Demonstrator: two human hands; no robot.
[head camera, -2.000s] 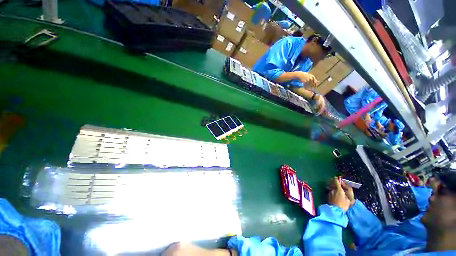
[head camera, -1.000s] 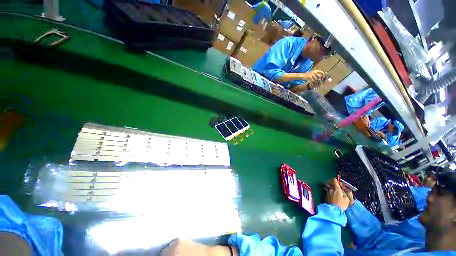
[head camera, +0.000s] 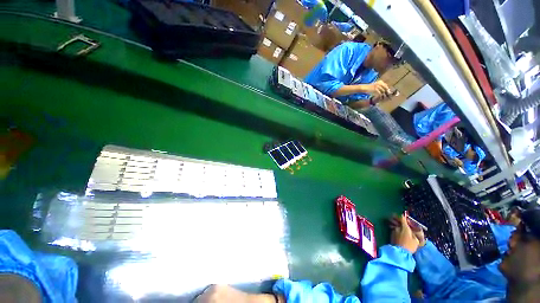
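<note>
A long white die-cut adhesive sheet (head camera: 177, 174) with rows of small dark-lined pieces lies in front of me. A second sheet (head camera: 112, 220) lies below it under shiny film, much of it lost in glare. My right hand (head camera: 234, 295) is at the bottom edge, below the glare. Only its back and wrist show; its fingers are cut off, so its grip is hidden. A blue sleeve shows at the lower left, but my left hand is not seen there. Several LCD modules (head camera: 288, 154) with orange tails lie side by side on the green belt.
Red phone housings (head camera: 357, 227) lie to the right, beside a neighbour's hands (head camera: 407, 234) holding a small part. A black wrapped stack (head camera: 453, 219) is beyond. A metal frame (head camera: 79, 45) is at upper left. Trays (head camera: 322, 102) and another worker are across the line.
The LCD modules and the metal frame have moved right along the belt. The worker across has raised their hands from the tray. My right hand has barely moved.
</note>
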